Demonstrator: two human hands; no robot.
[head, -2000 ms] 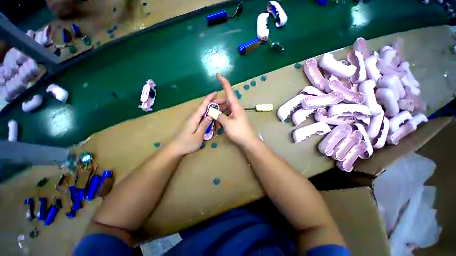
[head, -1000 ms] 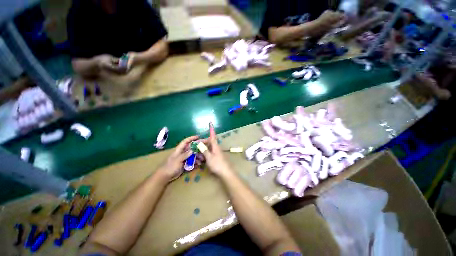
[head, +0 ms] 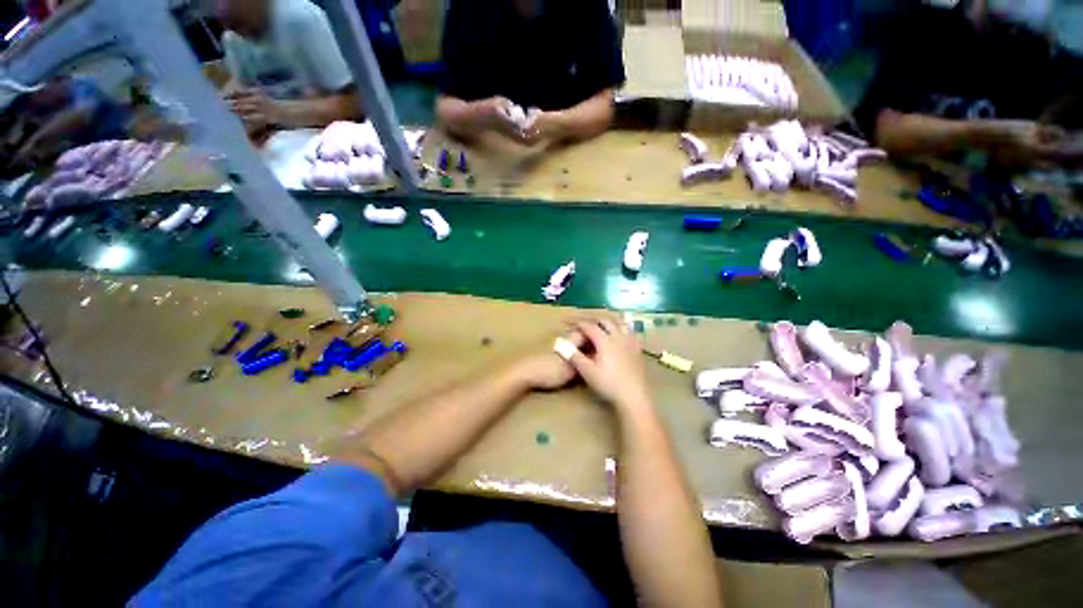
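My left hand (head: 551, 366) and my right hand (head: 613, 361) meet over the bench (head: 511, 445), fingers bent and overlapping. A cream-yellow piece (head: 567, 348) shows at the fingers. Whether anything lies between the hands is hidden. A cream-yellow handle (head: 676, 361) with a thin dark shaft lies just right of my right hand. Pink-white housing shells (head: 819, 416) are heaped at the right. Blue cells (head: 347, 358) with wires and green boards (head: 384, 314) lie at the left. A pale housing (head: 635, 251) lies on the belt beyond my hands.
The green belt (head: 499, 255) crosses beyond the bench with housings and blue cells on it. A grey metal post (head: 255, 178) slants down at the left. People work opposite, beside shell heaps (head: 784, 154) and an open carton (head: 659, 71). Small green dots lie on the bench.
The view has turned left and up. My hands have closed together, and the shell with the blue cell no longer shows in them. A pale housing now lies on the belt just beyond.
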